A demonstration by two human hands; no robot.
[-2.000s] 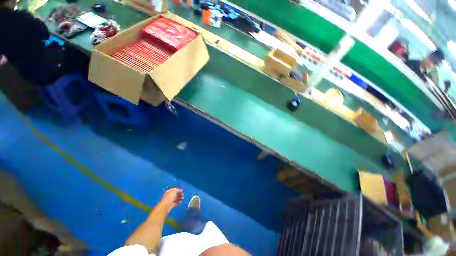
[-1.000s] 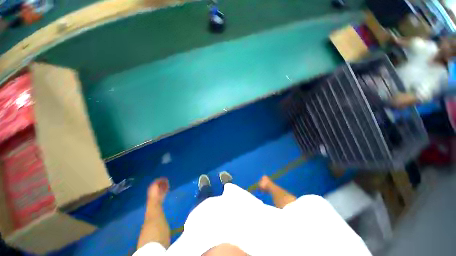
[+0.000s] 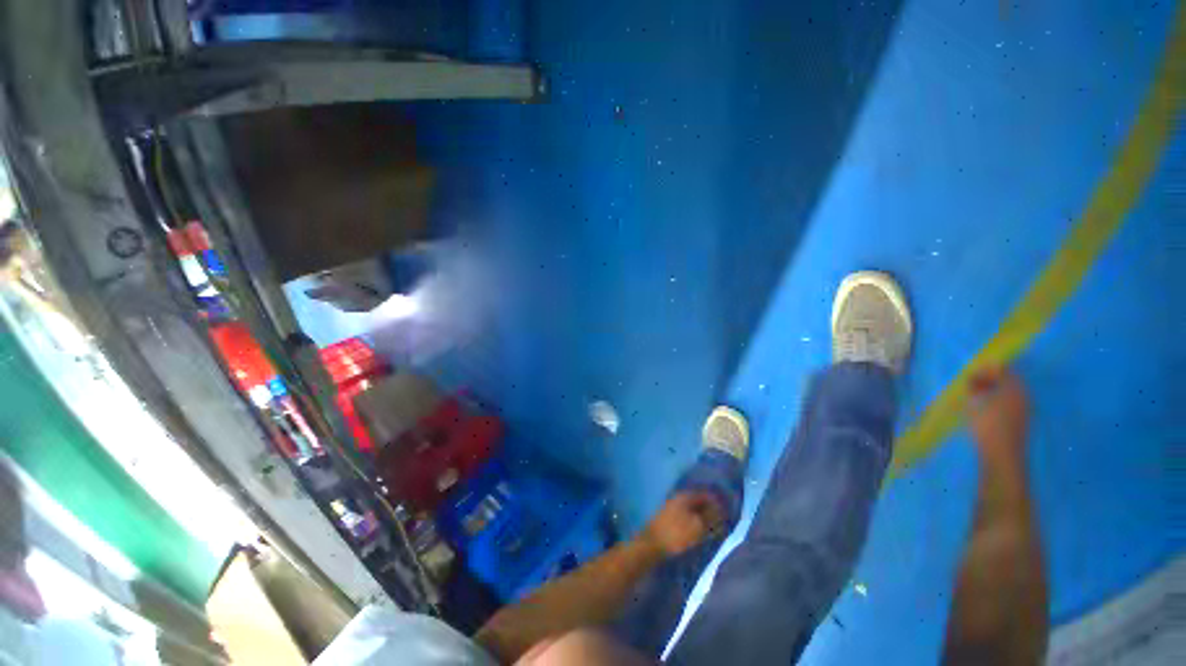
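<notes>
My left hand [image 3: 687, 522] hangs low in front of my trousers, small and blurred, with no object visible in it. My right hand [image 3: 996, 398] hangs at the right over the blue floor, also blurred, with no object visible in it. The finger position of both hands is unclear. A blue bin [image 3: 518, 531] and a red container [image 3: 449, 455] stand left of my left hand, apart from it.
A grey frame [image 3: 312, 83] and a brown box [image 3: 332, 189] are at upper left. An open cardboard carton [image 3: 245, 609] is at lower left. A white scrap [image 3: 604, 416] lies on the blue floor [image 3: 650, 247]. A yellow line [image 3: 1067, 267] curves along the right.
The view has swung from the green bench down to the floor and the bench's underside. The red-filled carton and the grey crate have left view. My feet are now apart in a stride.
</notes>
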